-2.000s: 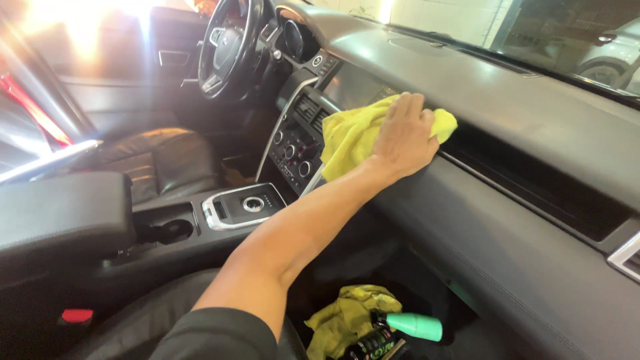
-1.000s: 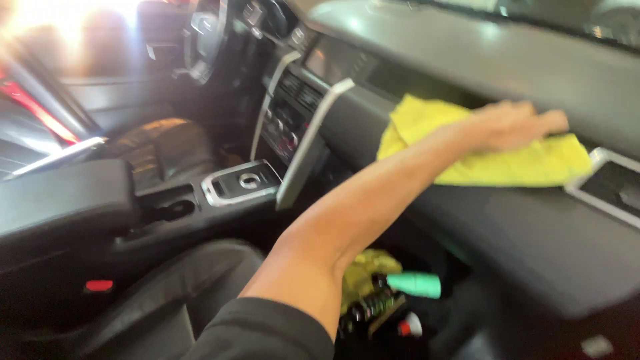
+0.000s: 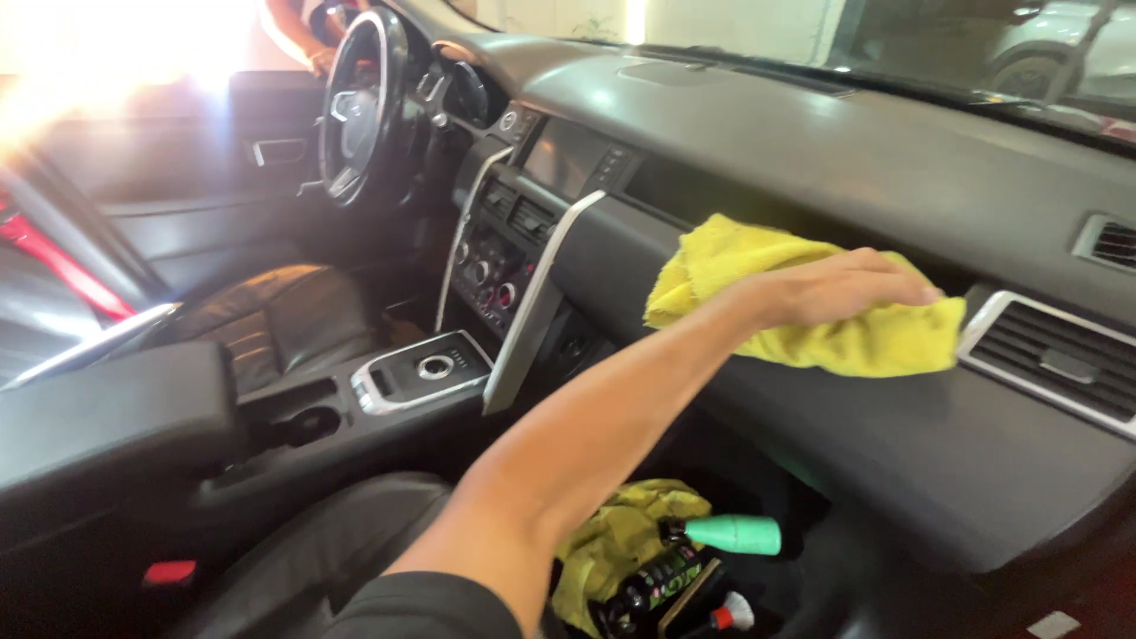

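My left hand (image 3: 856, 286) lies palm down on a yellow microfiber cloth (image 3: 825, 342), holding it against the passenger side of the dashboard (image 3: 852, 426). The cloth is bunched at its left end and spread out beside the right air vent (image 3: 1056, 355). It covers part of the dark recessed strip under the dashboard top. My forearm crosses the middle of the view. My right hand is not in view.
In the footwell lie a crumpled yellow-green cloth (image 3: 612, 541), a black bottle (image 3: 661, 577), a teal bottle (image 3: 737, 534) and a round brush (image 3: 733, 612). The center console (image 3: 426, 368) stands left of my arm. Another person's arm (image 3: 297, 40) shows beyond the steering wheel (image 3: 364, 115).
My left hand and the yellow cloth have moved right along the dashboard, from beside the center screen to near the right vent. The cloth is more spread out than two seconds ago.
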